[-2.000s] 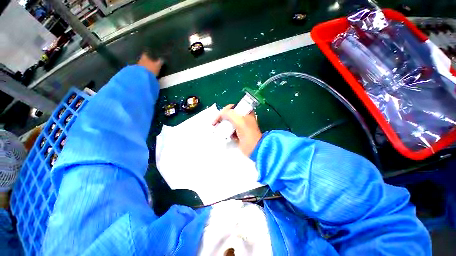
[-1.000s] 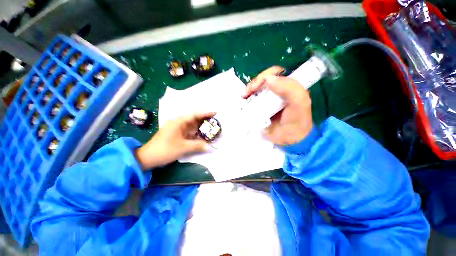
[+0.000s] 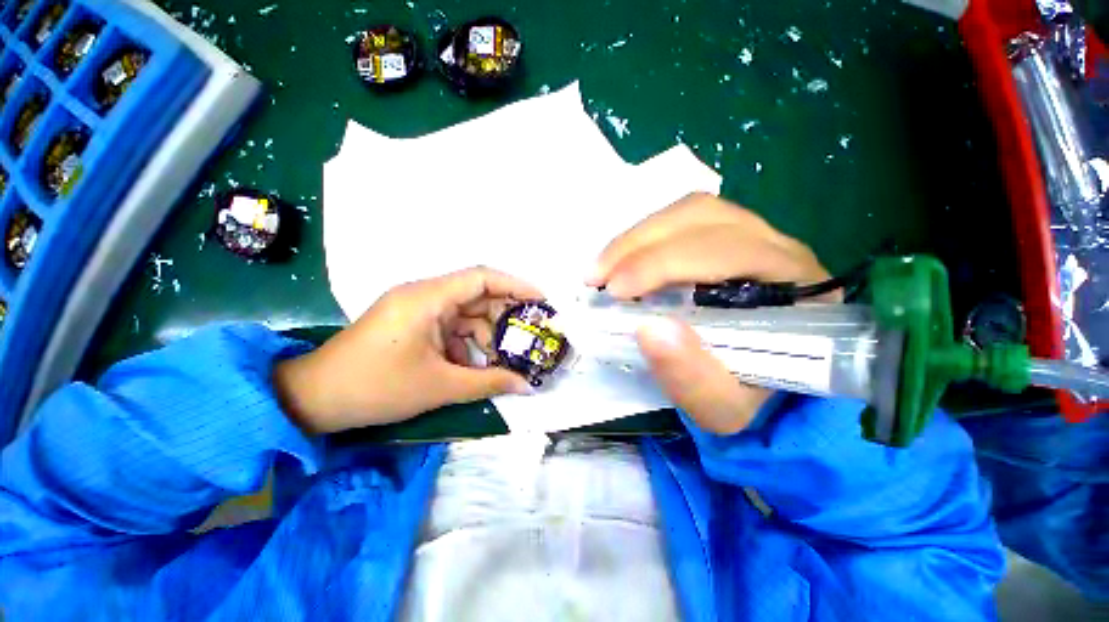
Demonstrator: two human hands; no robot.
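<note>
A round electronic module is held between the thumb and fingers of my left hand, with its white, yellow and gold parts facing up. My right hand is closed around a clear dispensing syringe with a white label. The syringe lies nearly level, its front end at the module's right side; whether the tip touches is hard to tell. A green adapter caps the syringe's rear end. A slim black trigger piece lies along the syringe. Both hands are over a torn white paper sheet.
Two modules stand beyond the paper and another module stands left of it. A blue tray with modules is at the left. A red tray with shiny bags is at the right. White scraps litter the green bench.
The view has moved closer to the hands. The syringe has swung from pointing away to nearly level, and its front end has come to the module in my left hand.
</note>
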